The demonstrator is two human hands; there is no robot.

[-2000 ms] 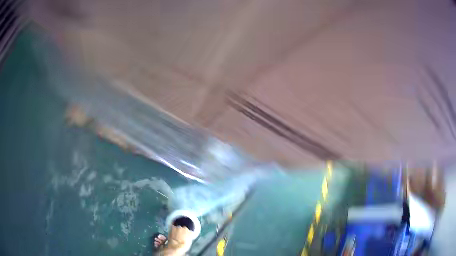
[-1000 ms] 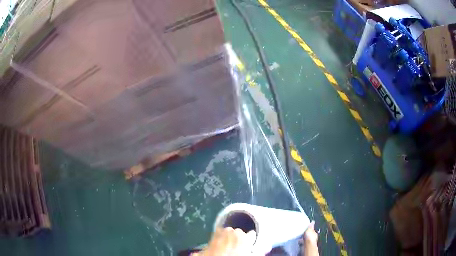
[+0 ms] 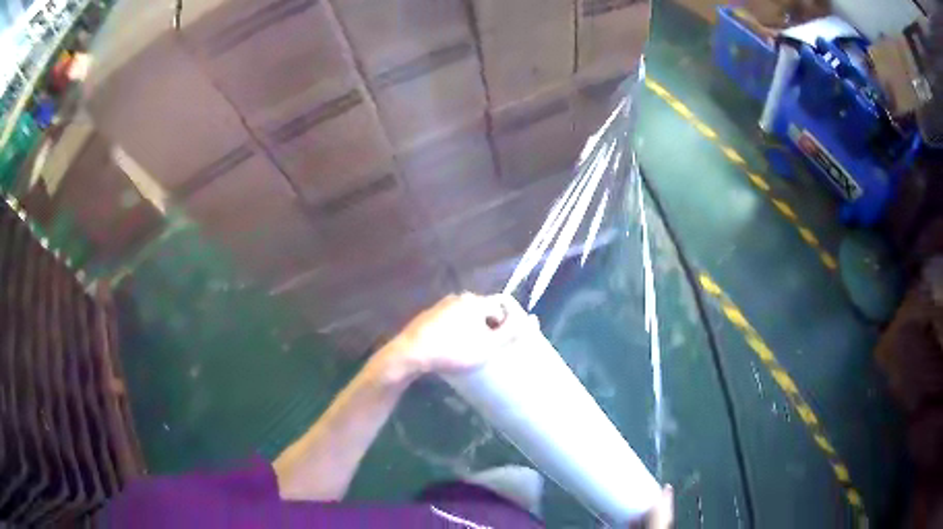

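A white stretch film roll (image 3: 553,418) lies slanted in front of me. My left hand (image 3: 445,333) grips its upper end at the core. My right hand (image 3: 659,508) is at its lower end, small and cut off by the bottom edge; fingertips show on the roll's end. Clear stretch film (image 3: 595,222) runs in bright creases from the roll up to the right corner of the pallet load (image 3: 434,134). The load is stacked brown cartons with dark printed bands, under shiny film. Its lower edge is blurred.
A dark ridged cardboard stack (image 3: 52,382) stands at the left. A blue machine (image 3: 843,155) is at the upper right. A dark hose (image 3: 713,341) and yellow-black floor lines (image 3: 770,362) run along the green floor (image 3: 207,362). Another carton (image 3: 93,196) sits upper left.
The roll has turned from nearly level to a steep slant, its left end raised towards the load. The left forearm now shows across the view. The load's corner has shifted right in view.
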